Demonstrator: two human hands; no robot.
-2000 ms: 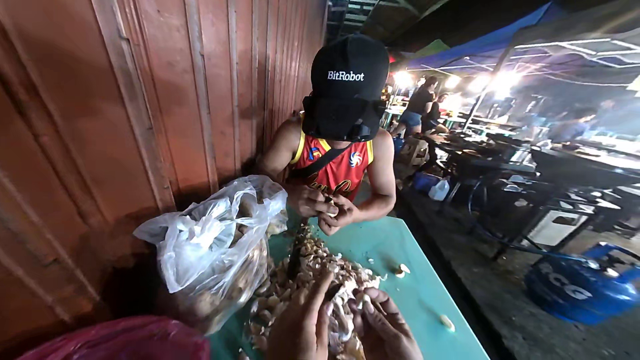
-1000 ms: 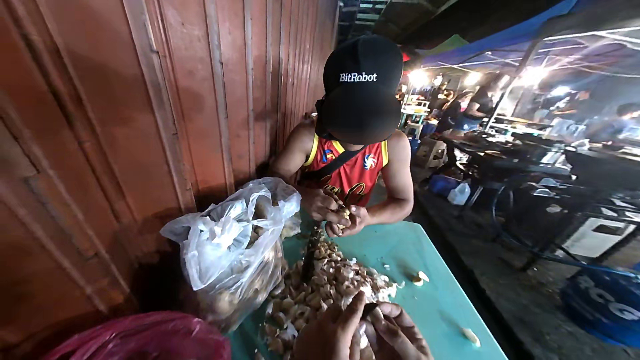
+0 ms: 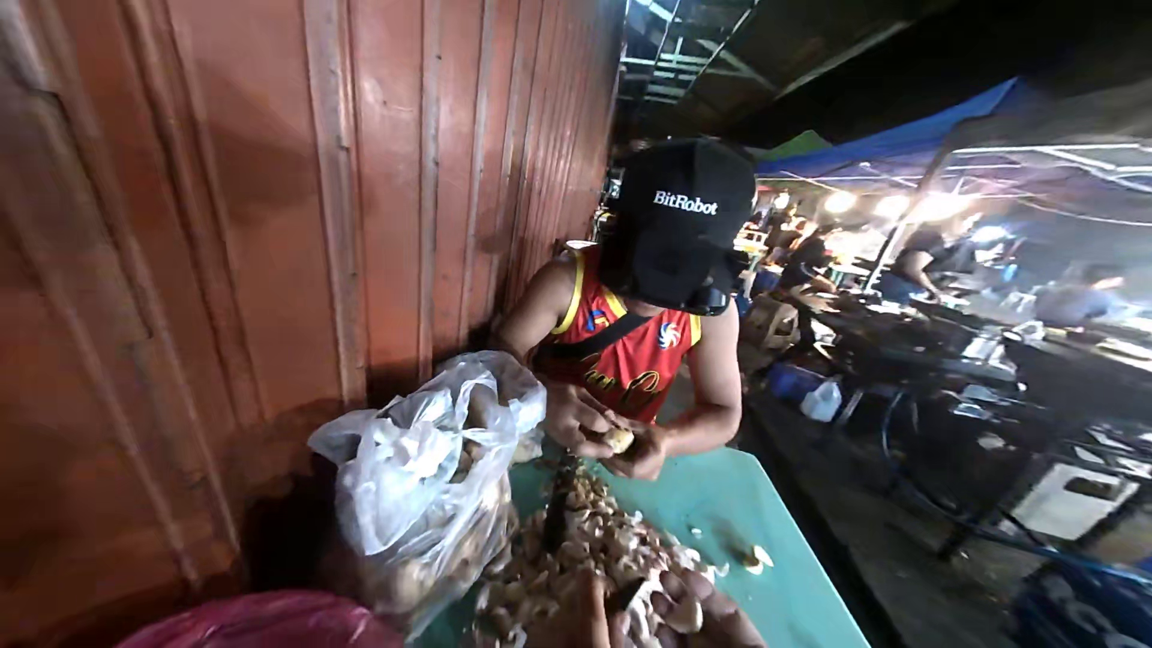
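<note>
At the bottom edge of the head view, my left hand [image 3: 576, 616] is over a heap of pale pieces that look like garlic cloves [image 3: 598, 531]; its grip is blurred. My right hand [image 3: 720, 621] is close beside it, fingers curled about a pale clove [image 3: 684, 616]. A thin dark thing [image 3: 628, 592] shows between my hands; its kind is unclear. Across the green table [image 3: 792, 585], a person in a black cap and red sleeveless top holds a pale, rounded piece [image 3: 618, 439] in both hands. A dark, long object [image 3: 560, 504] lies on the heap.
A clear plastic bag [image 3: 432, 486] of brownish lumps stands left of the heap, near a red metal wall [image 3: 387, 180]. A pink plastic bag [image 3: 261, 621] is at lower left. Small pale pieces [image 3: 758, 560] lie on the right of the table. People and stalls are beyond.
My fingertips were close together one second ago; now my right hand is turned more palm up with pale pieces showing. The other person still handles a piece. The view has shifted.
</note>
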